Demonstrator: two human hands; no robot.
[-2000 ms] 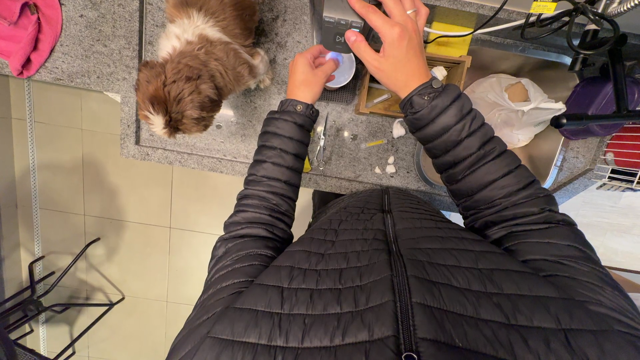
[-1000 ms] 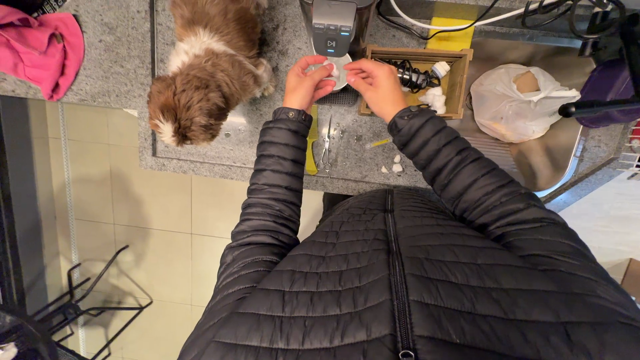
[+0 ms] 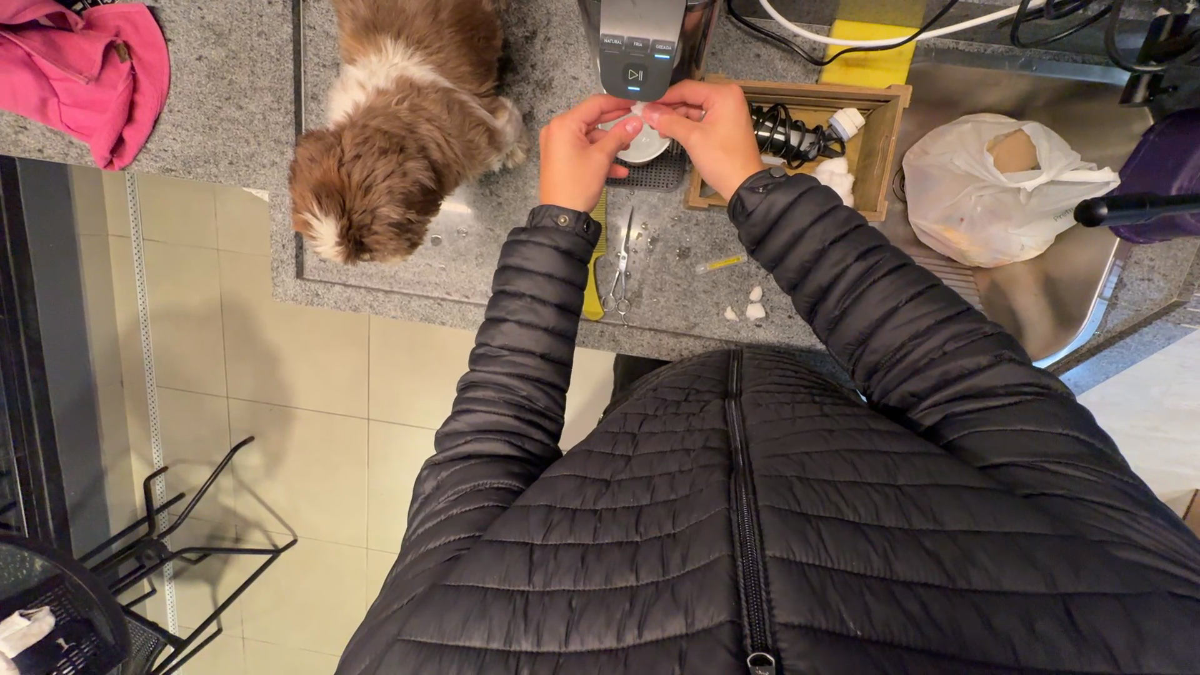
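My left hand (image 3: 583,150) and my right hand (image 3: 705,131) meet at the fingertips below the front of a water dispenser (image 3: 638,47). Between them they pinch a small white piece, probably cotton (image 3: 638,110). Just under the fingers a white round dish (image 3: 645,145) sits on the dispenser's dark drip grid. Nearer me on the counter lie metal scissors (image 3: 622,267), a yellow comb (image 3: 594,281) partly under my left cuff, a small yellow-marked tube (image 3: 722,264) and several white tufts (image 3: 755,307). A brown and white dog (image 3: 403,150) is on the counter to the left.
A wooden box (image 3: 877,155) with a corded black appliance and white cotton stands right of my right hand. Beyond it, a steel sink (image 3: 1031,309) holds a white plastic bag (image 3: 994,192). A pink cloth (image 3: 84,75) lies far left; a black metal rack (image 3: 187,534) stands below.
My right hand has come down from the dispenser's front panel to meet my left hand. It now shares a small white piece with the left at the fingertips.
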